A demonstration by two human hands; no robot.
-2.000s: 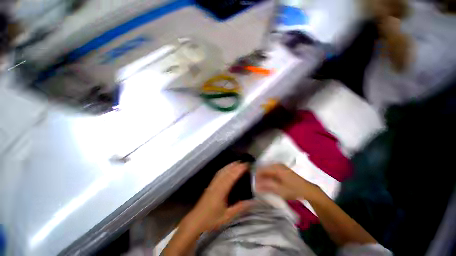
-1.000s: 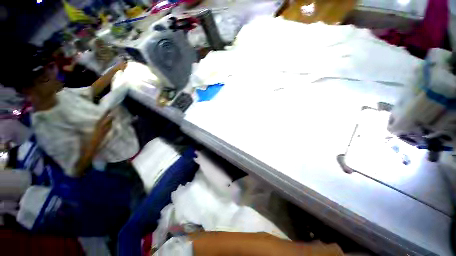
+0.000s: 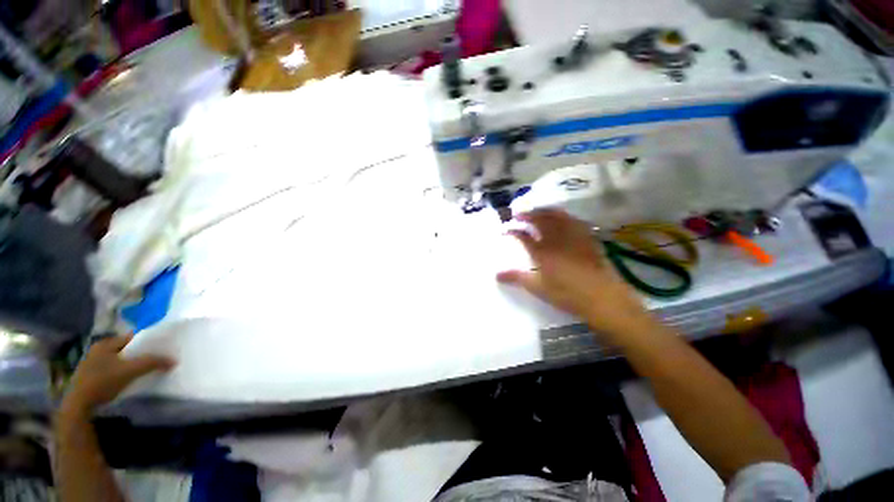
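A large white fabric panel (image 3: 323, 324) lies flat over the table left of the needle, its lower edge along the table front. My left hand (image 3: 108, 373) is at the panel's left front corner, thumb spread and touching the cloth. My right hand (image 3: 564, 263) rests on the white fabric just right of the presser foot (image 3: 498, 203), thumb and fingers apart; glare hides its fingertips in part. The white sewing machine (image 3: 667, 127) with a blue stripe stands above. Scissors (image 3: 652, 279) with a green and a yellow loop lie right of my right hand, blades hidden.
An orange-handled tool (image 3: 750, 247) and small metal parts lie right of the scissors. More crumpled white fabric (image 3: 147, 230) and a blue piece (image 3: 154, 299) are at the left. Maroon cloth (image 3: 779, 412) and white cloth lie below the table edge. Another machine stands at far left.
The view has swung from the lap, past the neighbouring worker, to the machine. Both hands are now up on the table, and a white panel covers the bare table left of the needle.
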